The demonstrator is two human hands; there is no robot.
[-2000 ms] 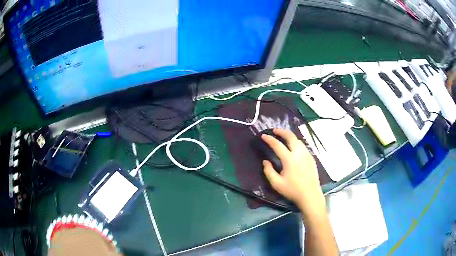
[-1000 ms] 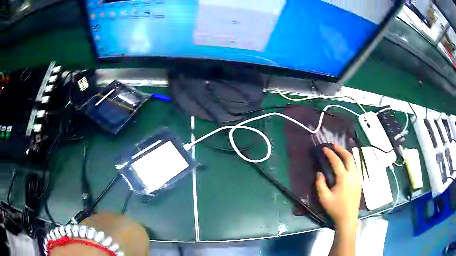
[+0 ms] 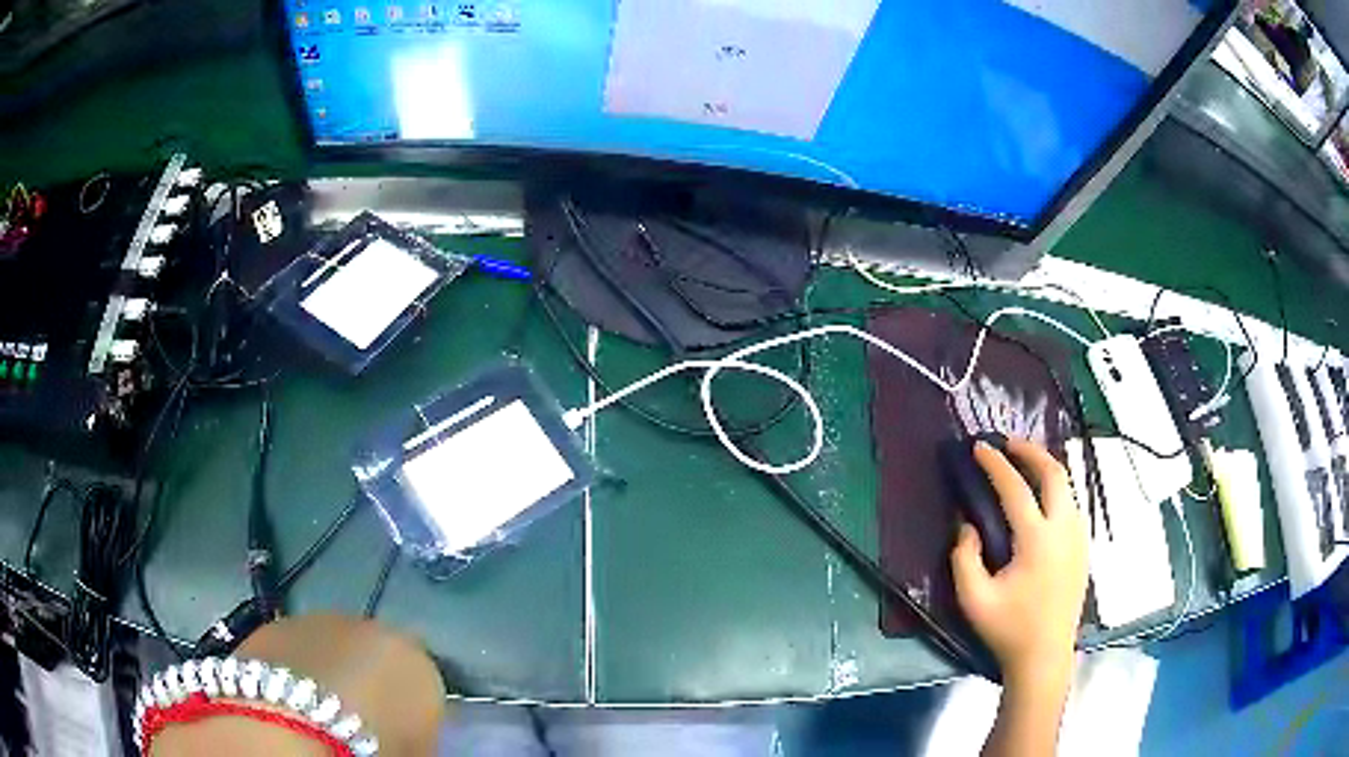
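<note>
My right hand (image 3: 1028,555) rests on the black mouse (image 3: 982,506) on the dark mat (image 3: 905,444). My left hand (image 3: 348,673) is at the bottom left, cut off by the edge; I see the wrist with a white beaded and red band, and its fingers are hidden. A display unit (image 3: 488,473) in clear film lies in front of me with a bright white screen. A white cable (image 3: 651,380) is plugged into its right side. A second display unit (image 3: 367,296) lies behind it, its screen also white.
The monitor (image 3: 917,133) stands at the back. The test box (image 3: 67,281) with white connectors and green lights is at the left. Black cables lie around it. White sheets (image 3: 1132,562), a white device (image 3: 1136,392) and foam trays (image 3: 1290,473) are at the right.
The second unit's screen has turned from dark to white. The view has swung so the bench sits further right in it. My right hand has stayed on the mouse.
</note>
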